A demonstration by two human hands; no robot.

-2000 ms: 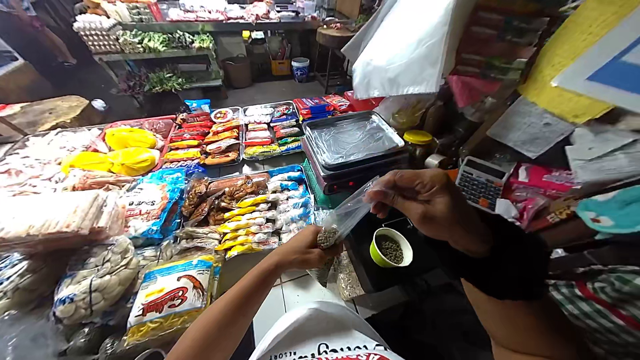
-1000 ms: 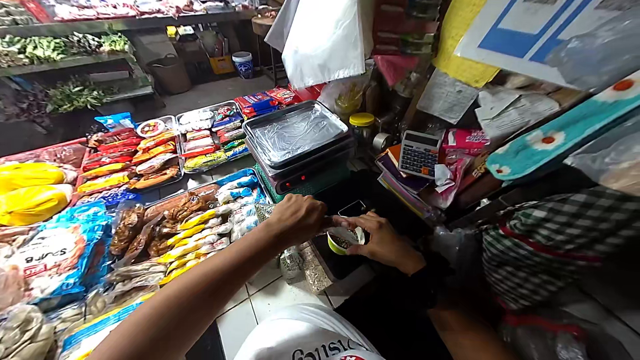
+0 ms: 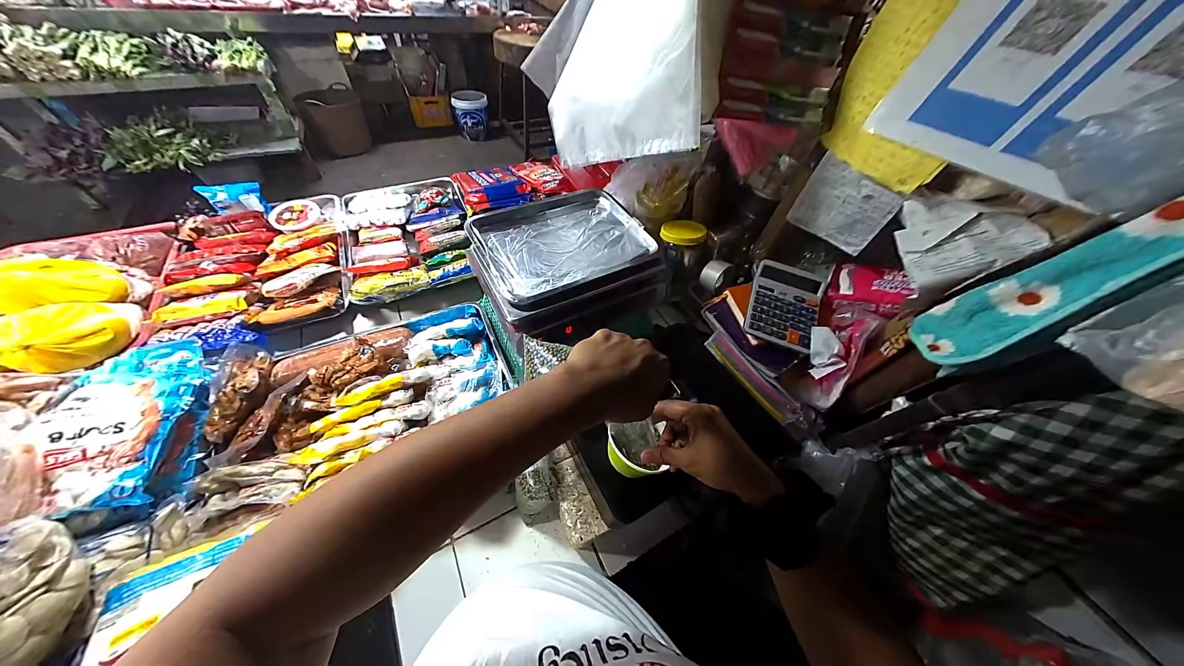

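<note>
Both hands are at a small lime-green and white cup (image 3: 633, 459) with small grains in it. My left hand (image 3: 618, 372) is above and behind the cup with its fingers curled; what it holds is hidden under the knuckles. Over the cup's right rim, my right hand (image 3: 708, 448) has thumb and fingertips pinched on a clear plastic bag (image 3: 640, 435), whose film shows at the cup's mouth. Beside the cup, to the left, long clear bags of grains (image 3: 535, 490) stand on the tiled counter. A scale with a film-covered metal tray (image 3: 562, 244) is just beyond my left hand.
Trays of packaged sausages (image 3: 301, 259) and wrapped meats (image 3: 379, 388) fill the left side. Right of the scale are a yellow-lidded jar (image 3: 683, 233), a calculator (image 3: 784, 305) and notebooks (image 3: 754, 375). White plastic bags (image 3: 629, 83) hang above. Checkered cloth (image 3: 1008, 499) lies at the right.
Two seconds ago both hands held a small clear bag with grains, left of the cup. Now they are at the cup. The view has turned to the right.
</note>
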